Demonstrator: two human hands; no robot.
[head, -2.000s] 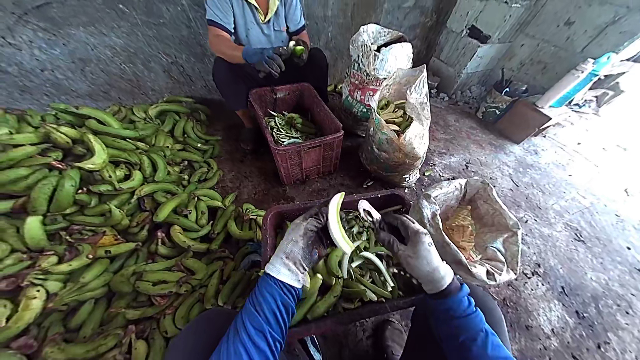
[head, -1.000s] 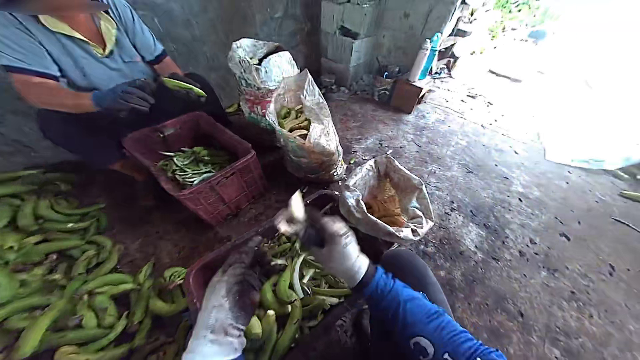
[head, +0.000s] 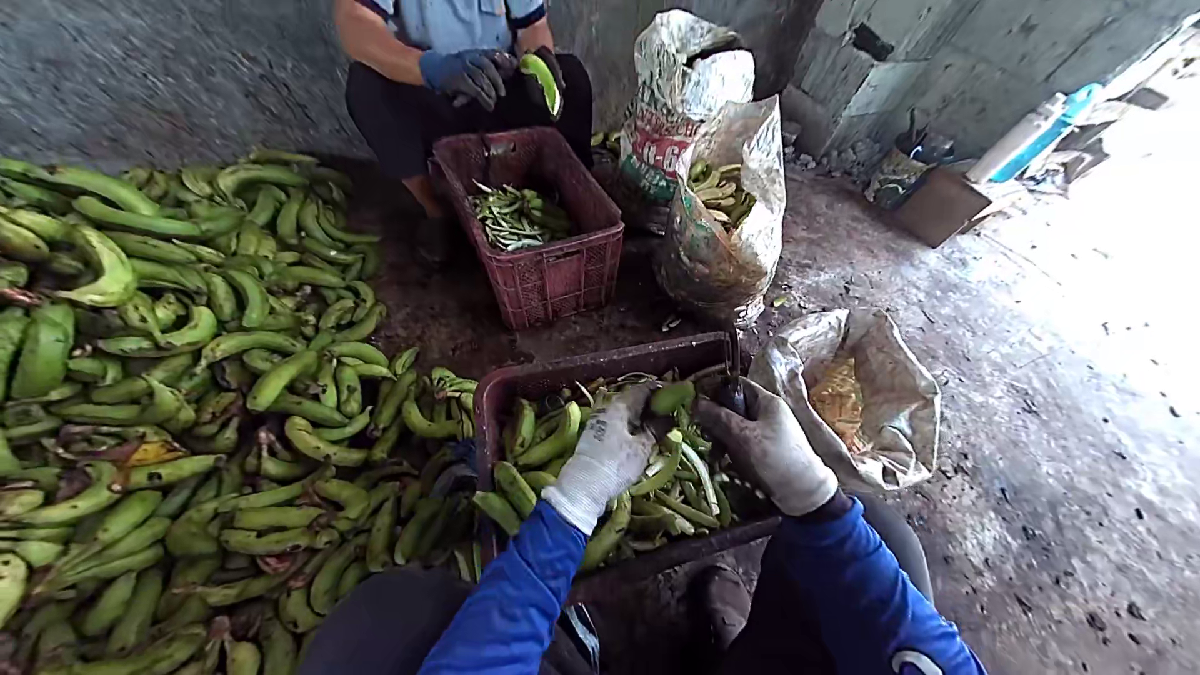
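My left hand (head: 614,450), in a soiled white glove, is closed around a green plantain (head: 671,398) above the near crate. My right hand (head: 764,436), gloved alike, grips a knife (head: 733,375) whose dark blade points up and away from me; its fingers are close to the plantain's right end. Below both hands, the dark red plastic crate (head: 647,558) holds green plantains and strips of peel (head: 698,476), some showing their pale inner side.
A large heap of green plantains (head: 281,375) lies left. Ahead, a seated person with gloved hands (head: 473,75) holds a partly peeled plantain (head: 542,82) behind another crate (head: 553,281). Filled sacks (head: 722,253) stand beside it; an open sack (head: 891,422) sits right of my crate.
The white peeled plantain seen between my hands two seconds ago is gone from them; a green one is now in my left hand. The view has swung right and back.
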